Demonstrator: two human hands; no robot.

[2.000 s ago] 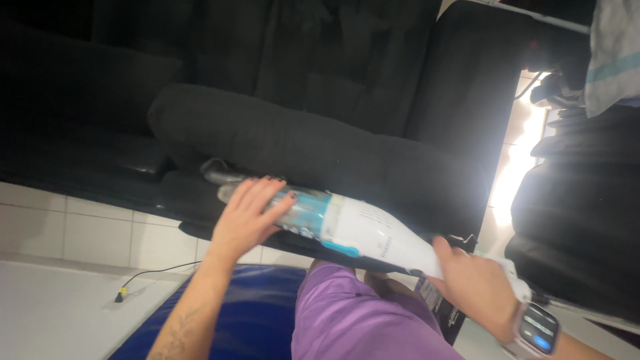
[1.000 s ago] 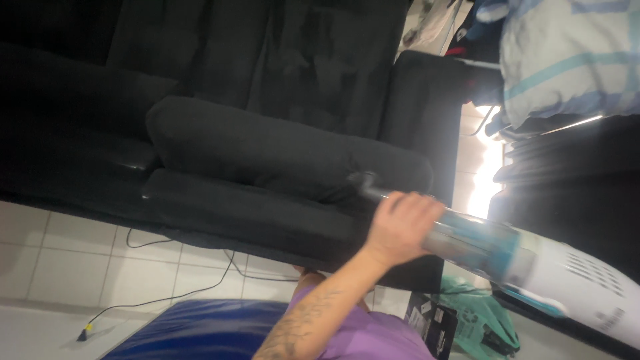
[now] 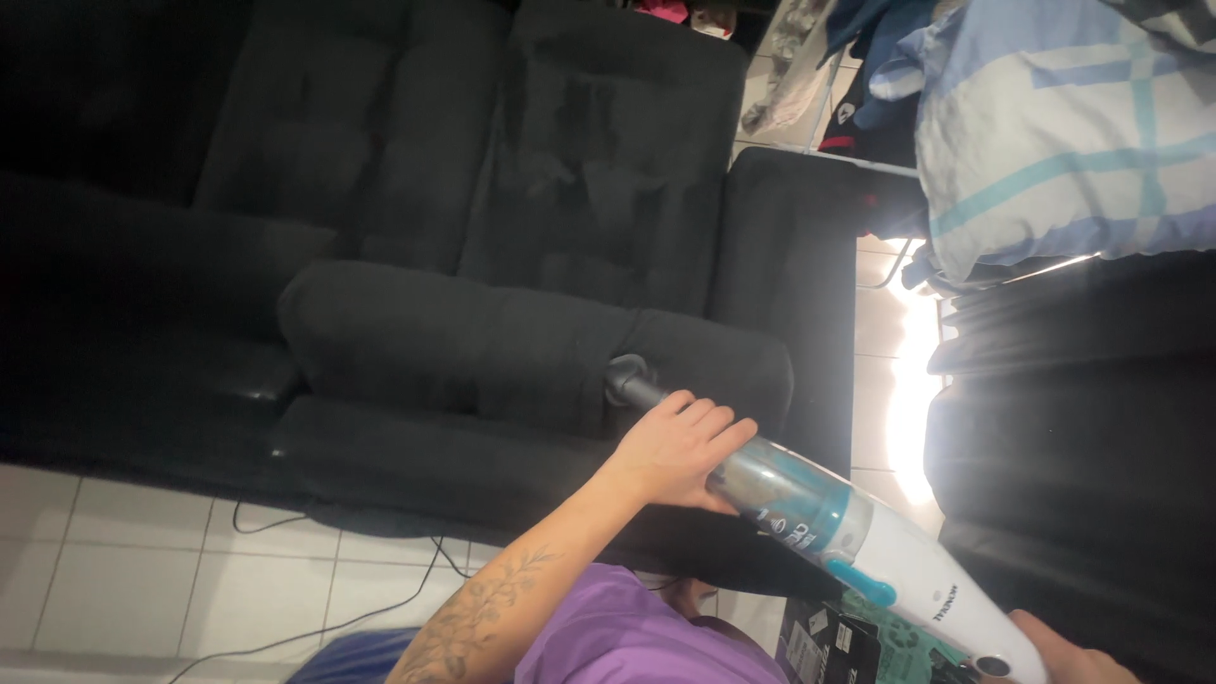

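A white and teal Mondial handheld vacuum cleaner (image 3: 912,560) slants across the lower right, its clear dust cup toward the sofa. My left hand (image 3: 689,451) grips the front end of the dust cup. At the lower right edge my right hand (image 3: 1069,651) holds the rear of the body, partly cut off by the frame. The dark nozzle (image 3: 632,380) touches, or is very close to, the front of a black sofa cushion (image 3: 456,332). That cushion lies on the seat of a black fabric sofa (image 3: 608,180).
A black cord (image 3: 313,632) runs over white floor tiles (image 3: 133,560). Near my legs are a printed box (image 3: 826,641), a green bag (image 3: 898,636) and something blue (image 3: 356,655). A checked cloth (image 3: 1054,142) and dark fabric (image 3: 1083,399) are at the right.
Two seconds ago the vacuum's nozzle was farther left along the cushion. Since one second ago, the vacuum has tilted more steeply, and my right hand has come back into view.
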